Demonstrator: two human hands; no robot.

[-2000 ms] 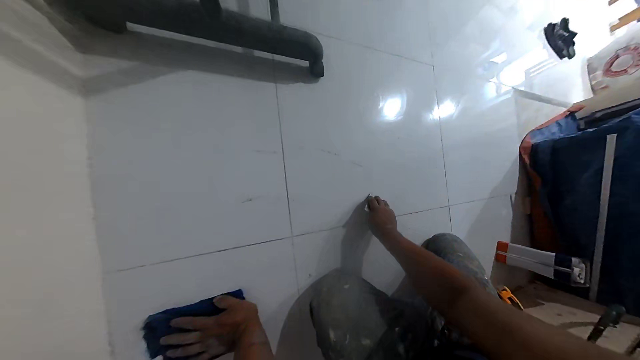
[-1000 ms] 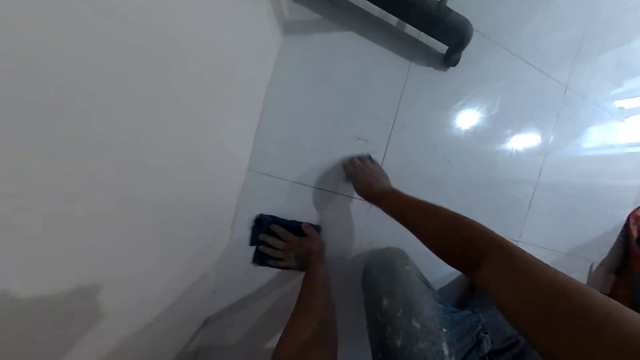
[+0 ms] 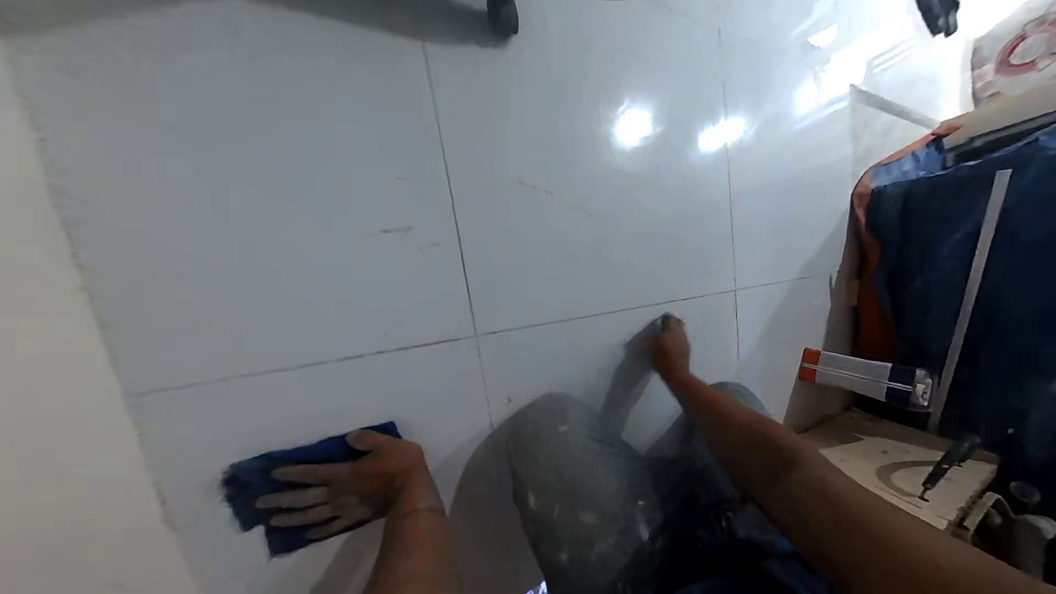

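Observation:
My left hand (image 3: 351, 487) lies spread on a folded dark blue cloth (image 3: 280, 470), pressing it flat on the glossy white floor tiles (image 3: 594, 247) near the wall. Over at the right, my right hand (image 3: 670, 342) is closed around a small object, mostly hidden by the fingers, and touches the tiles just below a grout line (image 3: 606, 312). Faint brownish marks (image 3: 394, 230) show on the tiles ahead of my hands.
A plain wall (image 3: 58, 371) runs down the left. A dark pipe-like part (image 3: 502, 16) is at the top. Right of me are a dark blue cover (image 3: 924, 247), a white and orange packet (image 3: 866, 377), a pale strip (image 3: 973, 289) and a board (image 3: 874, 470) with a dark tool (image 3: 949, 466).
The view has swung left and back. My right hand has moved from near the left hand to farther right along the grout line. My left hand stays on the cloth.

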